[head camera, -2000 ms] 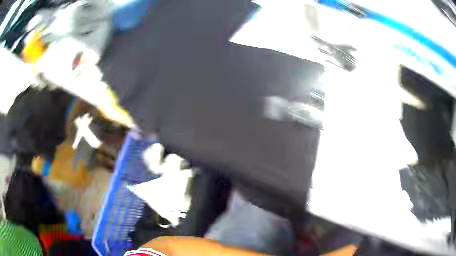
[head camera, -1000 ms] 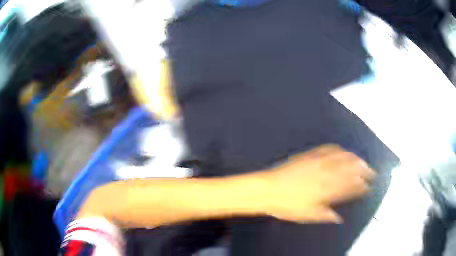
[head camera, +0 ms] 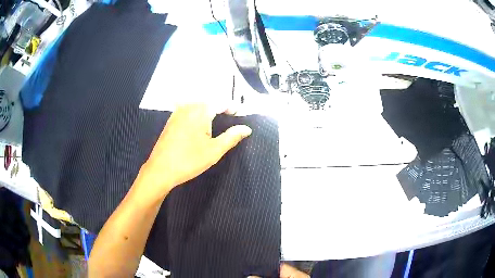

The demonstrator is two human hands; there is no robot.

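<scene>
A black garment panel (head camera: 233, 201) with fine pale stripes lies over the left of the white machine table and hangs over its front edge. My left hand (head camera: 190, 136) lies on the panel near the needle area, thumb and fingers apart, its fingertips at the panel's far edge and partly lost in glare. My right hand (head camera: 293, 271) is cut off by the bottom edge, with only fingertips at the panel's lower right corner; its grip cannot be told. The white sewing machine (head camera: 412, 49) with a blue stripe and "Jack" stands behind.
Care labels (head camera: 439, 182) with pale print lie fanned at the right, beside black pieces (head camera: 418, 108). A shiny curved metal bar (head camera: 244, 49) stands before the machine head. White strips (head camera: 46, 222) hang at the lower left. Dark thread ends (head camera: 488, 179) are at the far right edge.
The view has steadied and swung right to the machine. My left hand has moved from the near side of the panel up to its far edge by the needle area. My right fingertips now show.
</scene>
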